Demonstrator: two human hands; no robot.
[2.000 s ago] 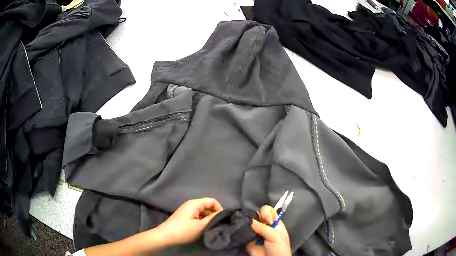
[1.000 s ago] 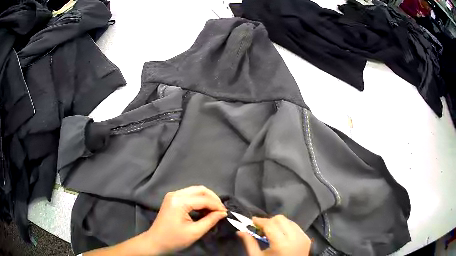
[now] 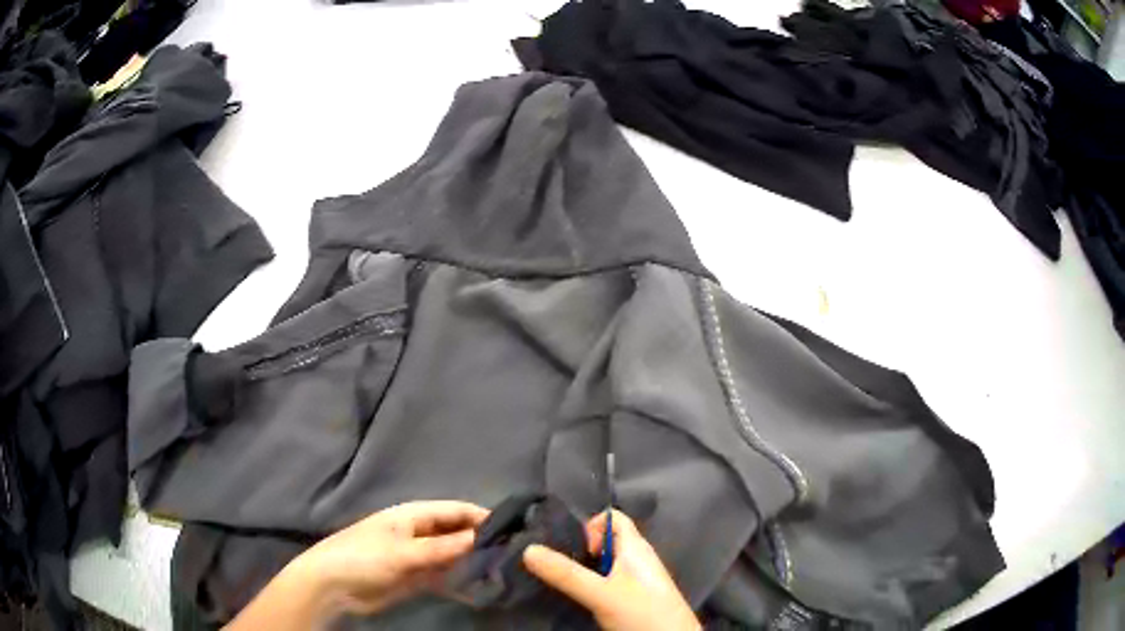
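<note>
A dark grey hoodie lies spread on the white table, its hood at the far end and one sleeve folded out to the left. My left hand holds a bunched dark part of the hoodie near the bottom edge of the view. My right hand touches the same bunch with its fingers and holds thread snips with a blue grip, blades pointing away from me. Whether the blades are apart is not clear. Pale dashed stitching runs along a seam at the right.
A heap of dark grey hoodies lies at the left, with pale zipper lines. Black garments lie across the far right side of the white table. The table's curved edge shows at lower left.
The snips' blades were at my left fingertips a second ago; they now point away from me. The cloth is bunched up between my hands again. The whole view has shifted slightly.
</note>
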